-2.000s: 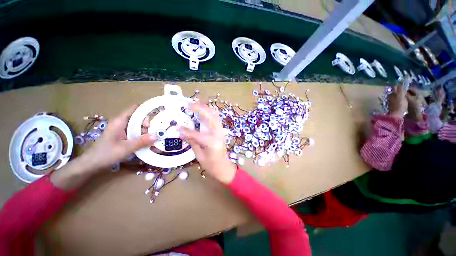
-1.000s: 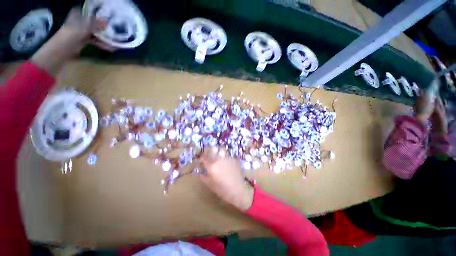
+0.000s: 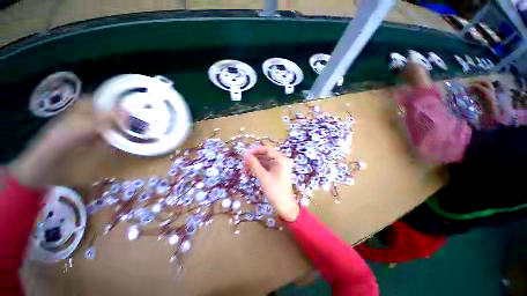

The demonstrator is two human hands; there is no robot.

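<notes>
My left hand [image 3: 86, 124], blurred, holds a white round housing [image 3: 167, 115] by its left side, raised over the near edge of the belt. A black module shows near its centre. My right hand [image 3: 273, 170] is over the pile of wired discs [image 3: 214, 167], thumb and forefinger close together at a disc; whether they grip it is not clear. The discs are pale violet and white with reddish and dark leads. Another white housing [image 3: 74, 222] lies on the bench at left, partly behind my left sleeve.
The green belt [image 3: 190, 46] carries spaced housings, one at far left [image 3: 56, 93] and several to the right. A grey post [image 3: 349, 49] slants across the belt. Another worker's pink sleeve [image 3: 430, 124] and hand are at right. A single disc [image 3: 90, 252] lies near the left housing.
My left hand has brought the housing from over the belt back towards the bench. My right hand has moved from the pile's front edge to its upper middle. The camera view has shifted.
</notes>
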